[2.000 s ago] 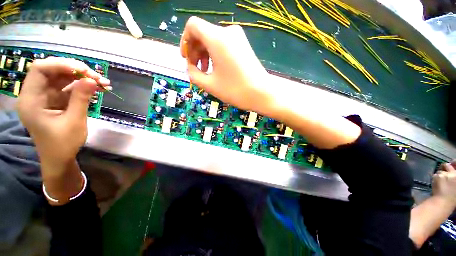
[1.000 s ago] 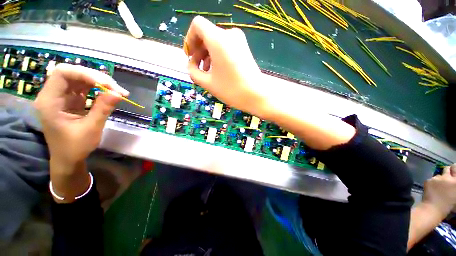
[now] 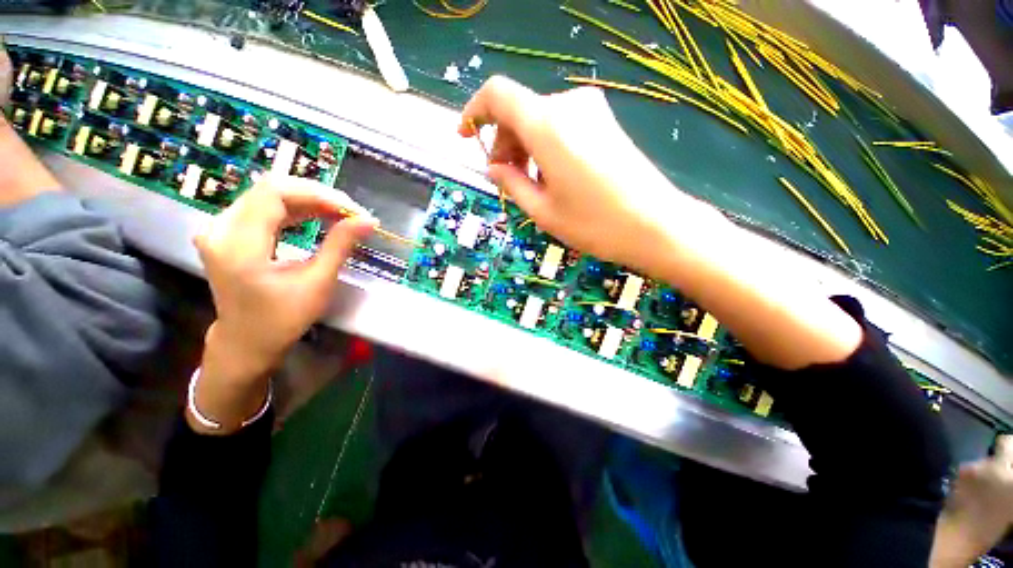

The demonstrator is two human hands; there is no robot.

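Observation:
My left hand point(image 3: 270, 263), with a white band at the wrist, pinches a thin yellow wire lead point(image 3: 397, 237) over the gap between two board panels. The wire points right, towards the near panel's left edge. My right hand point(image 3: 578, 166) is above that green circuit board panel point(image 3: 484, 277), its fingertips pinching another yellow wire that points down at the panel's upper left part. Whether its tip touches the board is unclear. Several yellow wires lie across this panel. My right forearm hides part of it.
Another populated panel point(image 3: 167, 128) lies to the left. Metal rails point(image 3: 522, 372) border the boards. Loose yellow wires point(image 3: 778, 122) and a white stick-like tube point(image 3: 385, 51) lie on the green bench behind. A person's grey sleeve point(image 3: 67, 288) is at left, another person's hand point(image 3: 983, 494) at far right.
The view has shifted, showing more of the left panel and a neighbour's arm. My left hand has moved right, closer to the near panel. Both hands still pinch wires.

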